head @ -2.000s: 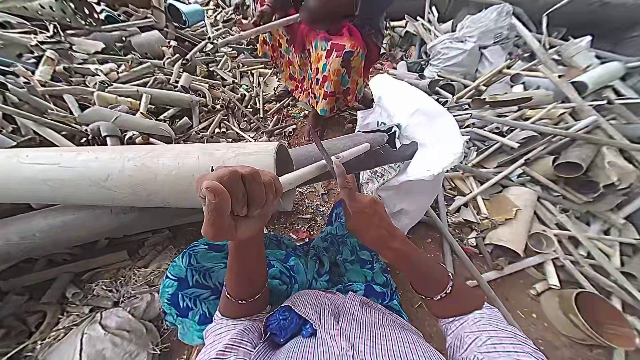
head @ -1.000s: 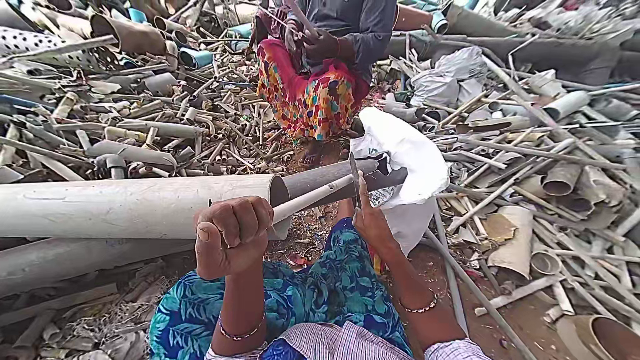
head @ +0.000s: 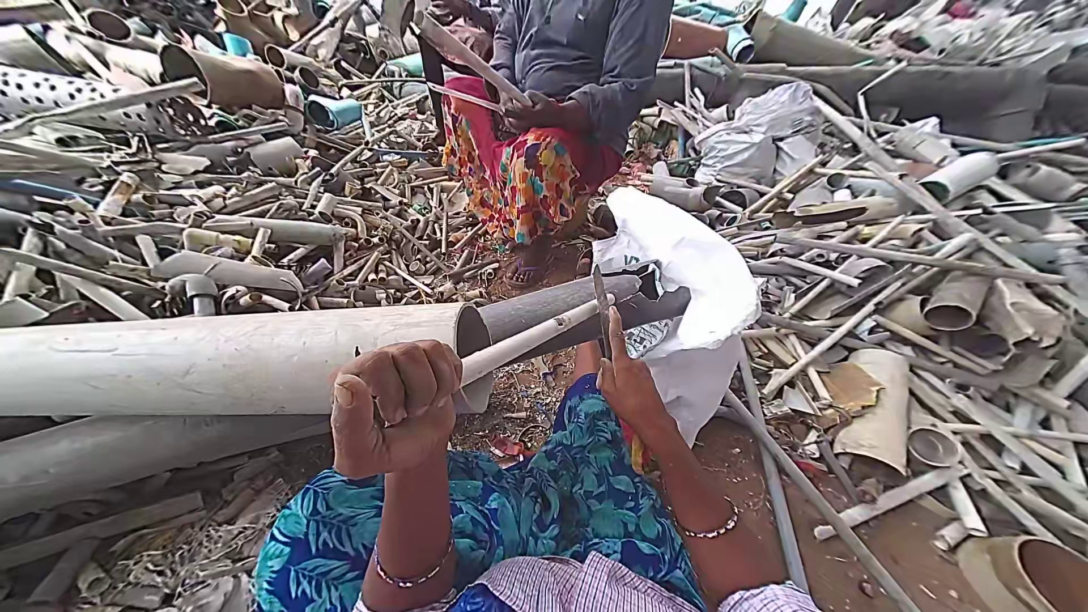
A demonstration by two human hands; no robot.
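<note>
My left hand [head: 395, 408] is closed around the near end of a thin white plastic pipe [head: 535, 334], which slants up and away to the right. My right hand [head: 629, 387] grips a knife [head: 602, 302], its index finger laid along the blade. The blade stands against the pipe near its far part; whether it cuts in cannot be told. Beneath the thin pipe lies a dark grey pipe [head: 548, 297], its far end by the mouth of a white sack [head: 693, 272]. The knife's handle is mostly hidden in my fist.
A large pale pipe [head: 229, 353] lies at the left above another grey pipe [head: 161, 450]. Across from me a person [head: 578, 68] sits holding a flat strip [head: 472, 55]. Scrap pipes [head: 280, 229] are heaped on the left, with more pipe pieces [head: 875, 408] on the right.
The view has tilted up since the first frame, bringing more of the other person in. Both my hands keep hold of pipe and knife, and the blade stands more upright than two seconds ago.
</note>
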